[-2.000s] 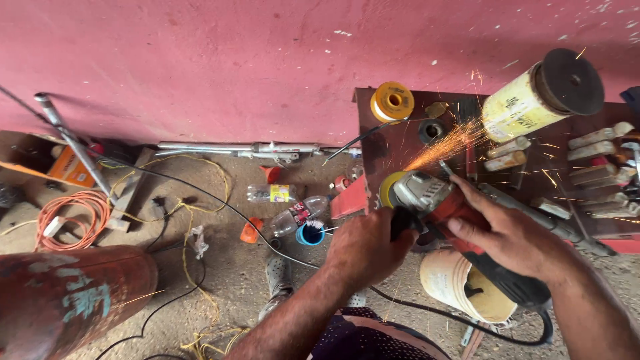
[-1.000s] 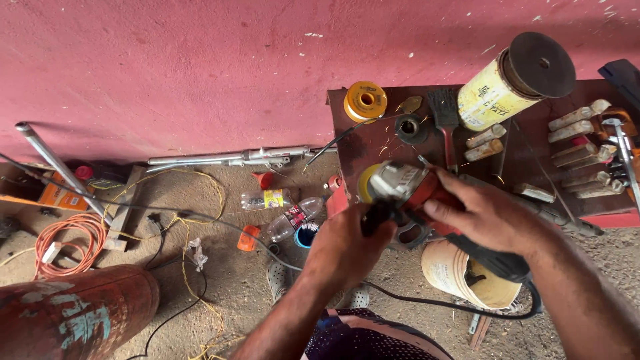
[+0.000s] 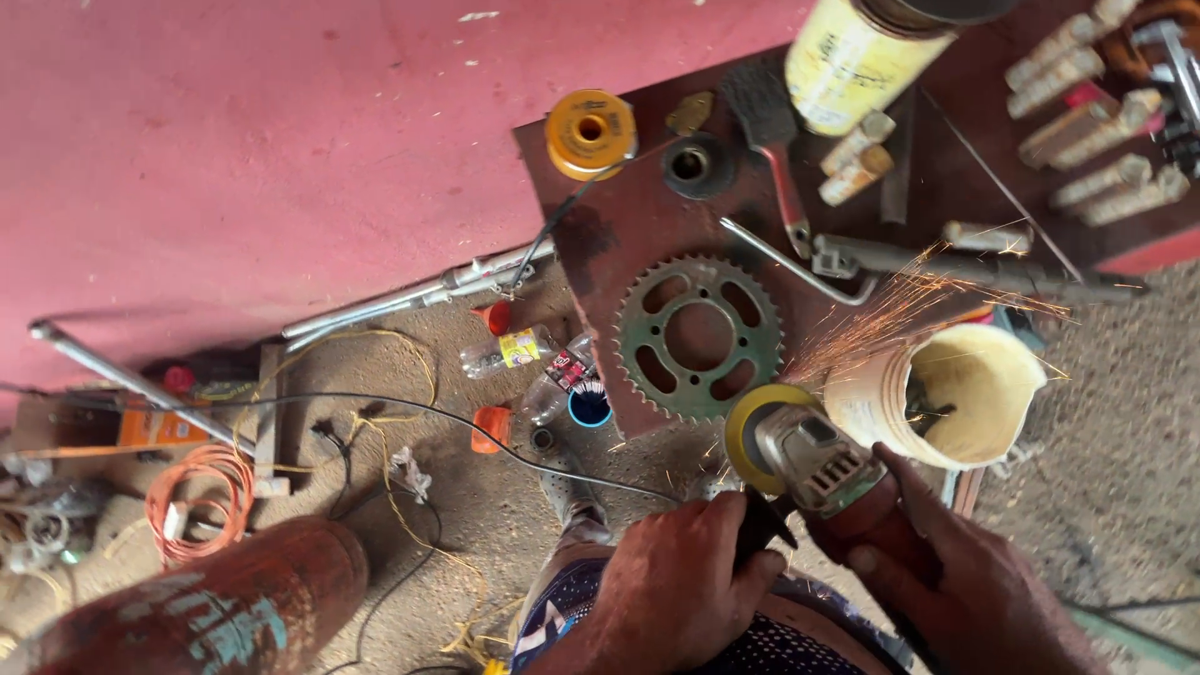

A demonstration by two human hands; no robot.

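My right hand (image 3: pixel 947 572) is closed around the red body of an angle grinder (image 3: pixel 825 459). My left hand (image 3: pixel 684 572) grips its black side handle. The grinder's yellow-rimmed disc (image 3: pixel 757 436) is at the lower edge of a toothed metal sprocket (image 3: pixel 698 337), and sparks fly up and to the right from there. The sprocket lies flat on a dark red table (image 3: pixel 600 281). An L-shaped metal rod (image 3: pixel 797 262) rests to the right of it. The exact contact of disc and teeth is hard to make out.
A yellow spool (image 3: pixel 591 134), a brush (image 3: pixel 773 141), a round black part (image 3: pixel 697 166) and a tall yellow can (image 3: pixel 862 66) stand or lie on the table. A cream bucket (image 3: pixel 975 394) is at right. Power cable (image 3: pixel 450 417), plastic bottles (image 3: pixel 506 352) and a rusty cylinder (image 3: pixel 225 600) are lower left.
Both hands have brought the grinder down from over the table to the sprocket's lower edge, uncovering the sprocket. Sparks fly again, after none showed one second ago. The view has shifted.
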